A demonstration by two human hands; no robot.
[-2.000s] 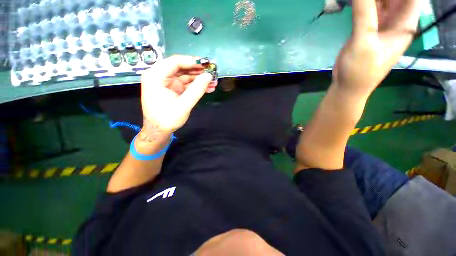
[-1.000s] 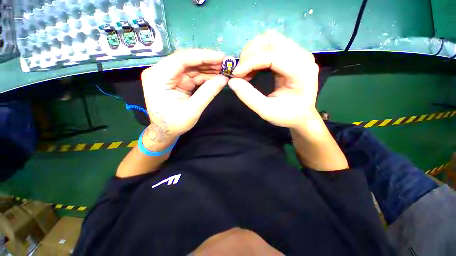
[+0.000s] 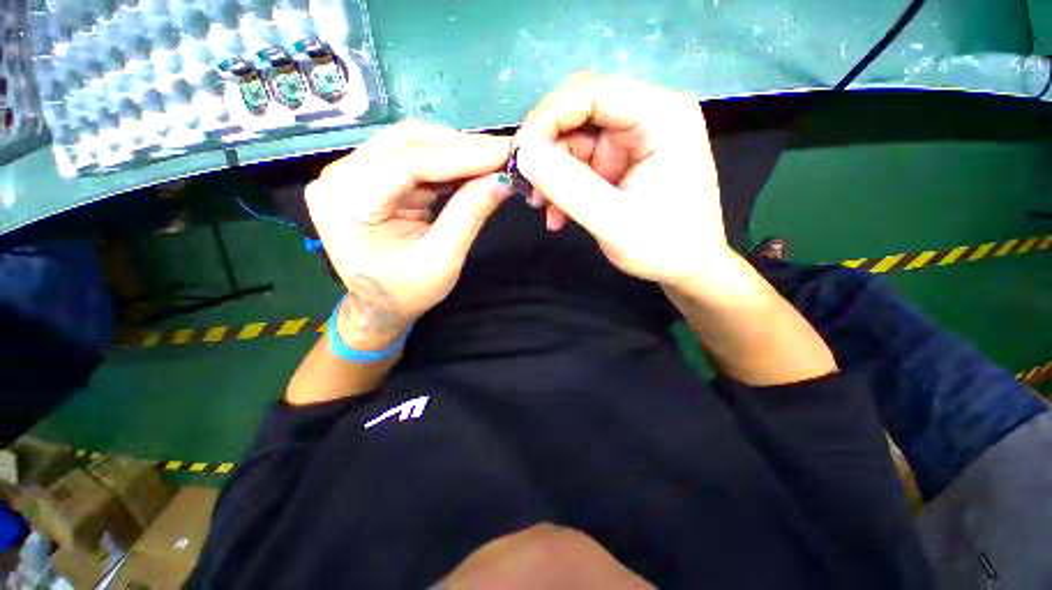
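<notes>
A small dark unit (image 3: 516, 176) is held between the fingertips of both hands, just off the bench's front edge. My left hand (image 3: 404, 219) grips it from the left with thumb and fingers. My right hand (image 3: 629, 179) grips it from the right, and its thumb and fingers cover most of it. The unit's details are hidden. A blue wrist strap (image 3: 367, 343) is around my left wrist.
A white blister tray (image 3: 110, 144) lies at the upper left, with green-and-dark units (image 3: 288, 83) in its front row. The green bench mat (image 3: 646, 40) spans the top. A dark cord (image 3: 883, 44) crosses the bench at right. Cardboard boxes (image 3: 87, 513) stand on the floor, lower left.
My right hand has come down from the upper right to meet my left hand at the unit. Since then the unit has turned and is more covered. The view has shifted, so the screw pile is out of frame.
</notes>
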